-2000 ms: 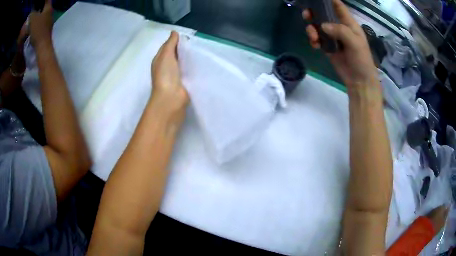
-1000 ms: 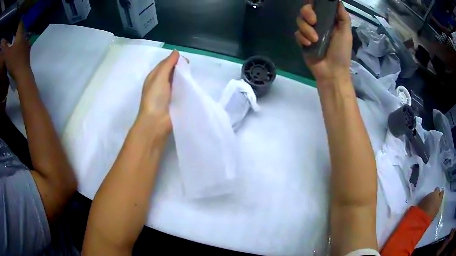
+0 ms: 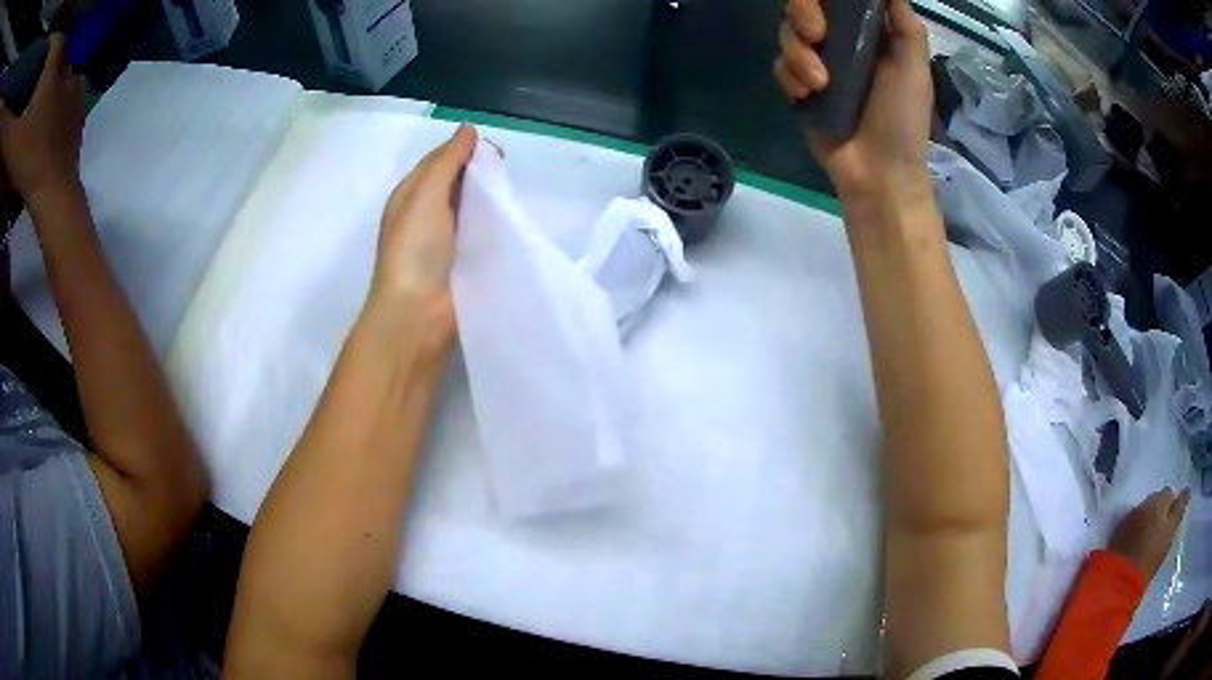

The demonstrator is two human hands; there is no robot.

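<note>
My left hand (image 3: 432, 233) grips the top edge of a flat white protective bag (image 3: 538, 385), which hangs down over the white sheet. My right hand (image 3: 871, 113) is raised at the top and is closed around the dark grey handle of a handheld fan (image 3: 845, 67); the picture's top edge cuts off the rest of it. Another fan (image 3: 689, 179) lies near the table's far edge, its round spoked head showing and its handle inside a crumpled white bag (image 3: 630, 262).
Bagged fans (image 3: 1074, 312) are piled at the right. An orange sleeve with a hand (image 3: 1093, 611) reaches in at lower right. Another person's arm (image 3: 100, 332) is at left. Retail boxes (image 3: 366, 40) stand on the dark green surface (image 3: 558, 73) behind.
Since two seconds ago, the view has shifted, so the table fan appears further left. The bag in my left hand now hangs more steeply. Both hands keep their holds.
</note>
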